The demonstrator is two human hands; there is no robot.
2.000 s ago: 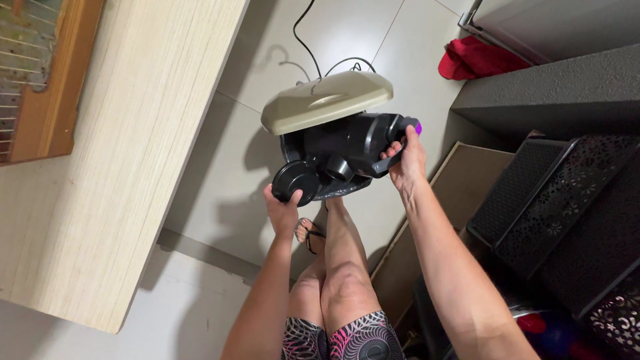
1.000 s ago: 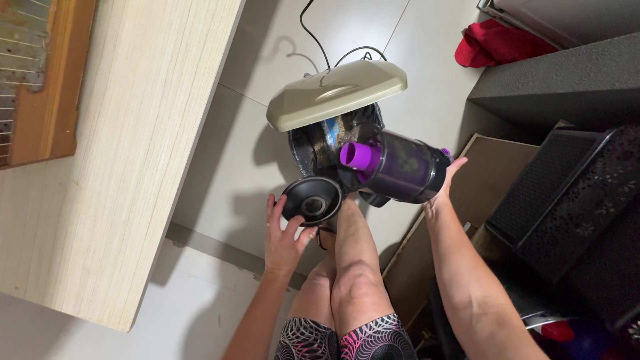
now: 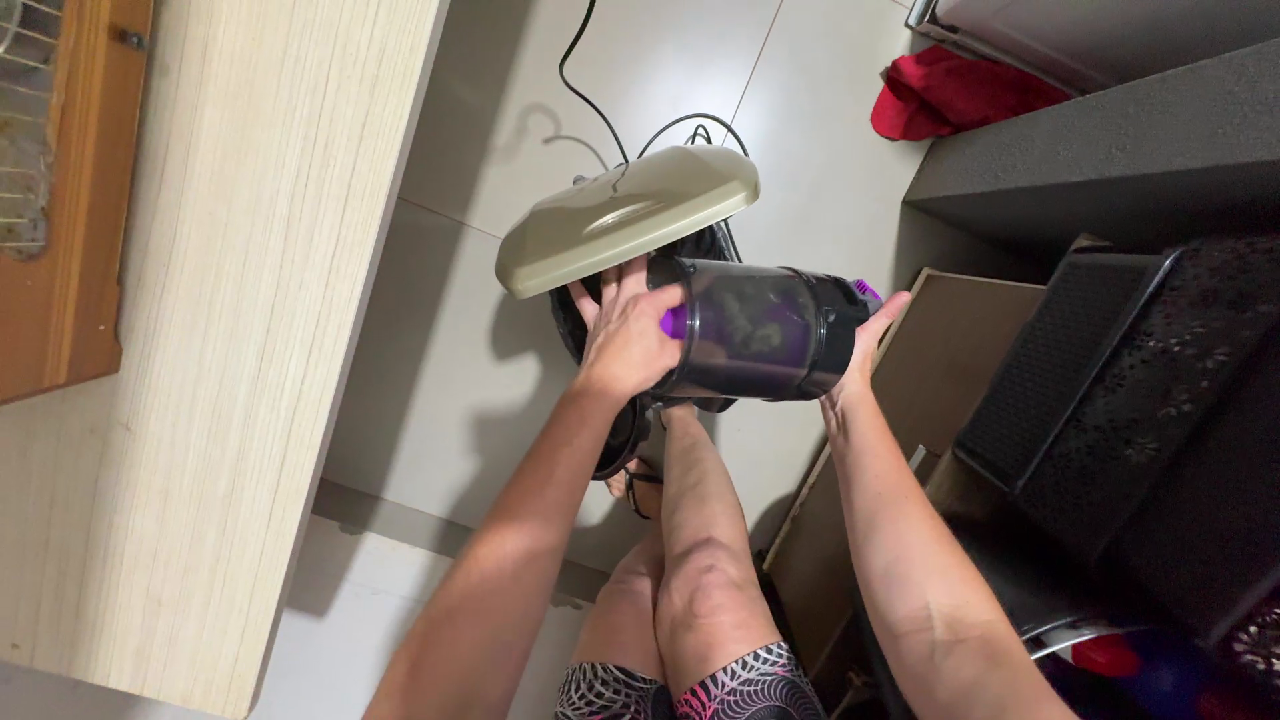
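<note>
A clear and black vacuum cleaner dust canister (image 3: pixel 755 330) with purple parts lies on its side between my hands, grey dust showing inside. My right hand (image 3: pixel 862 345) grips its black end at the right. My left hand (image 3: pixel 635 335) is at the other end, its fingers spread over the opening by the purple piece; whether it grips anything is hard to see. Under the canister is a bin lined with a dark bag, mostly hidden, its beige lid (image 3: pixel 630 220) tilted up. A round black cover (image 3: pixel 622 440) shows below my left hand, beside my leg.
A light wooden tabletop (image 3: pixel 230 300) with an orange-brown wooden cage (image 3: pixel 90 200) fills the left. Black cables (image 3: pixel 575 85) run over the tiled floor behind the bin. At the right are a red cloth (image 3: pixel 955 95), a grey ledge (image 3: pixel 1100 130), a cardboard panel (image 3: pixel 950 350) and black patterned boxes (image 3: pixel 1130 370).
My left hand, which held the round black cover a second ago, has moved up to the canister's purple opening. The canister has turned from its earlier slant to lie nearly level.
</note>
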